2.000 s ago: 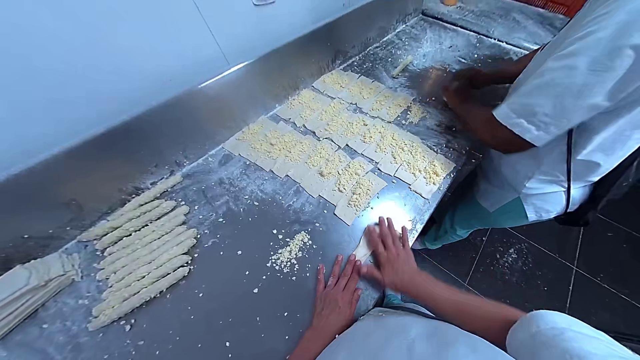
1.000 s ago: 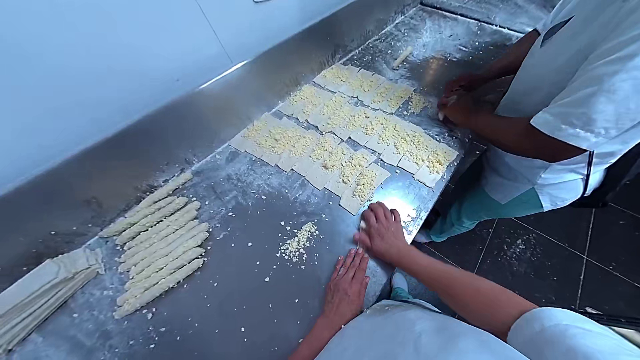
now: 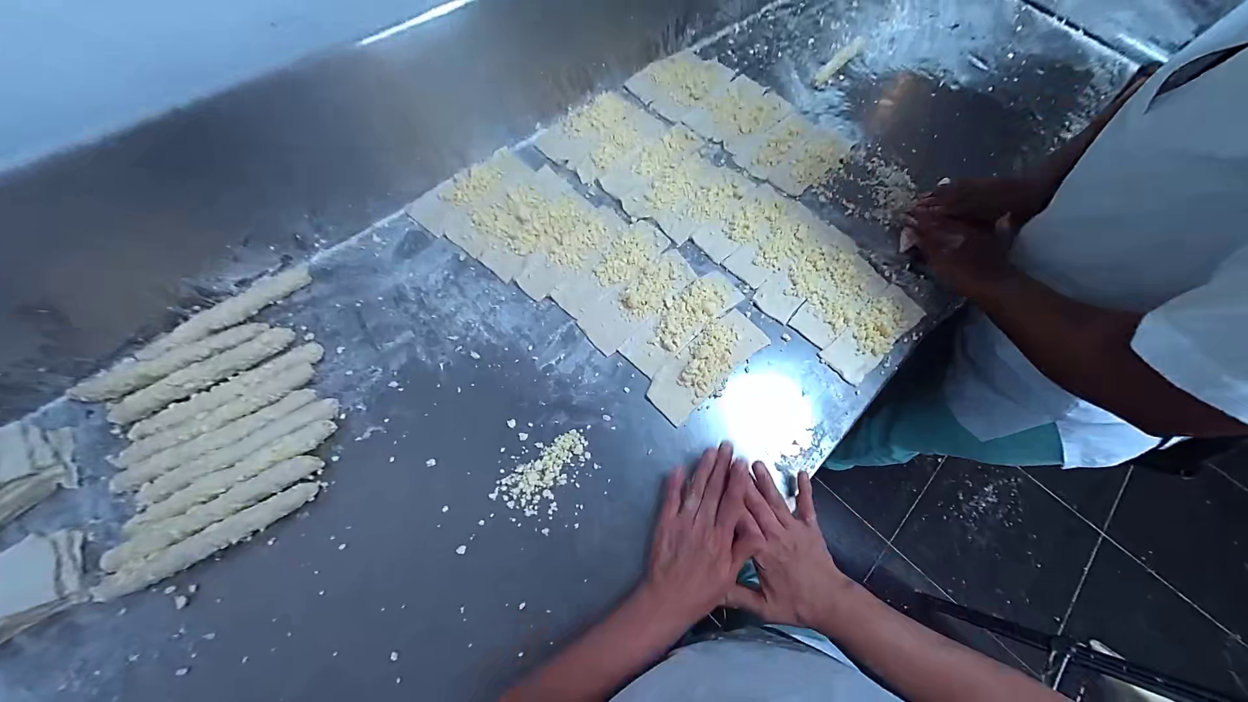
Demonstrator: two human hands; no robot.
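Both my hands press flat near the front edge of the floured metal table (image 3: 390,507), side by side and touching. My left hand (image 3: 697,536) lies palm down, and my right hand (image 3: 792,556) rests against it; whatever may be beneath them is hidden. Left of them is a small pile of pale yellow crumbs (image 3: 541,473), apparently grated cheese. Beyond my fingers, rows of overlapping dough pieces (image 3: 673,390) carry the same crumbs. At the far left lie several rolled dough sticks (image 3: 219,419) coated in crumbs.
Stacked dough strips (image 3: 39,575) sit at the left edge. A co-worker's hands (image 3: 960,234) are at the table's right side, holding something pale. A single dough stick (image 3: 838,60) lies at the back. Dark floor tiles (image 3: 1024,546) show beyond the table edge.
My two hands have come together side by side; one second ago my right hand was farther forward than my left. The view has shifted closer to the table.
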